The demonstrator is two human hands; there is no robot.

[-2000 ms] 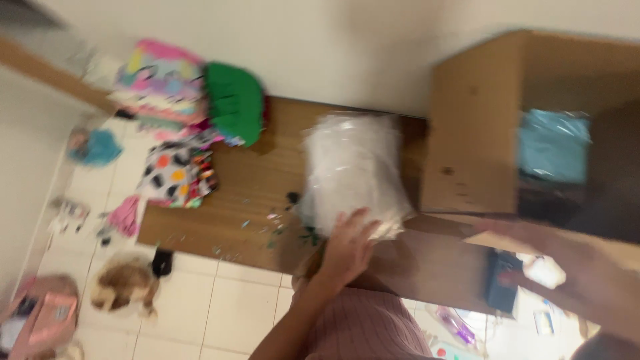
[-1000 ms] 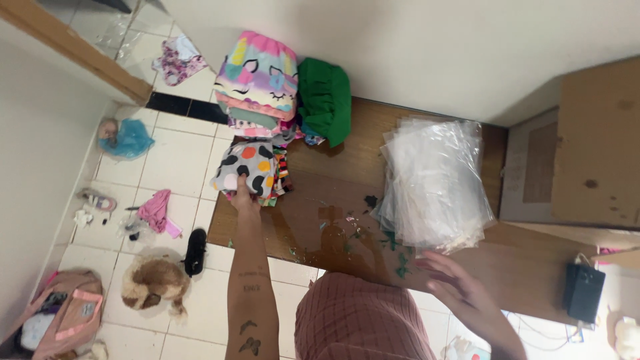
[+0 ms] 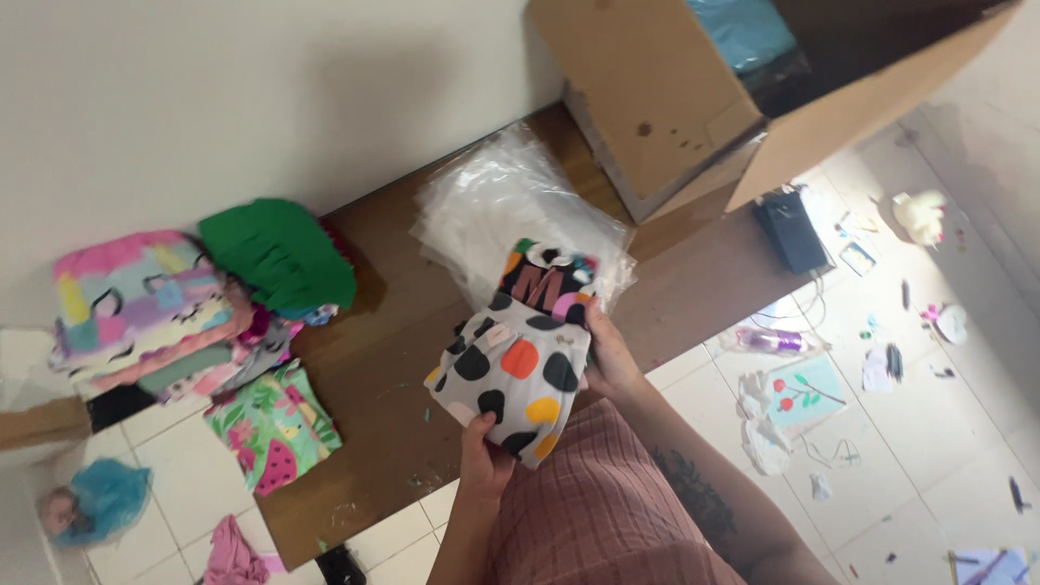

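Both my hands hold a folded grey garment with black, red and yellow dots (image 3: 520, 357) over the wooden bench. My left hand (image 3: 487, 459) grips its lower edge, thumb on top. My right hand (image 3: 609, 349) holds its right side, together with a folded dark garment with a colourful print (image 3: 548, 280) that sticks out beyond the dotted one. Just past them lies a stack of clear plastic bags (image 3: 512, 195). To the left are a folded green floral garment (image 3: 276, 426), a pile topped by a unicorn-print cloth (image 3: 138, 301) and a green garment (image 3: 280, 256).
An open cardboard box (image 3: 650, 106) with a blue plastic-wrapped item (image 3: 743, 32) inside stands at the bench's far right. A dark box-shaped object (image 3: 792, 231) is near the right end of the wooden bench (image 3: 382, 406). Toys, a bottle (image 3: 772, 341) and papers lie on the tiled floor.
The dotted garment, at the bench's left a second ago under my left hand, is now lifted in both hands near the plastic bags. The green floral garment now shows where it lay. The view has turned.
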